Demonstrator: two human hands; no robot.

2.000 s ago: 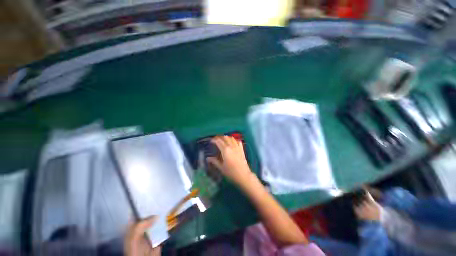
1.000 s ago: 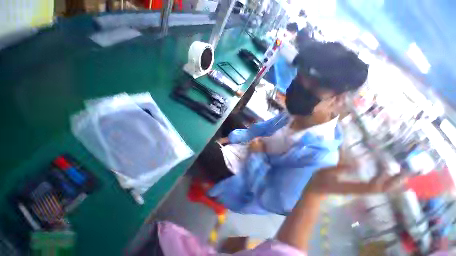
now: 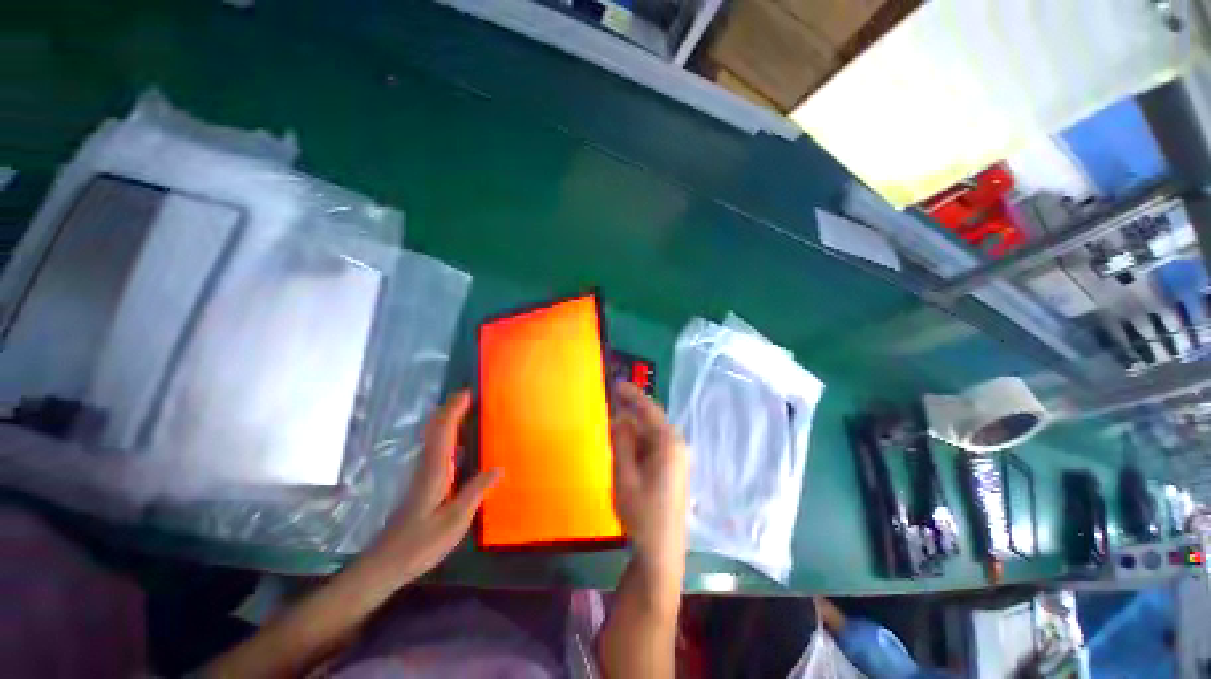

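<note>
An LCD panel (image 3: 546,425) stands out in front of me, its face lit orange-yellow with a dark border. My left hand (image 3: 445,484) holds it at its left edge, with the thumb on the lit face. My right hand (image 3: 647,458) is at its right edge, over the black test box (image 3: 635,373); its fingers are bent, and whether it grips the panel or touches the box is not clear. Only part of the box shows, with a red block at one end. The flex cable and green board are hidden.
Bagged panels (image 3: 286,365) lie on the left in translucent sleeves. Another stack of sleeves (image 3: 744,444) lies right of the box. Farther right are black frames (image 3: 903,497) and a white ring-shaped object (image 3: 989,413). A shelf edge runs across the back. A blue sleeve shows at the lower right.
The view has swung back from the neighbouring worker to the bench. The panel, plain white-grey two seconds ago, now shows orange-yellow. My right hand has come back from the right to the panel's side.
</note>
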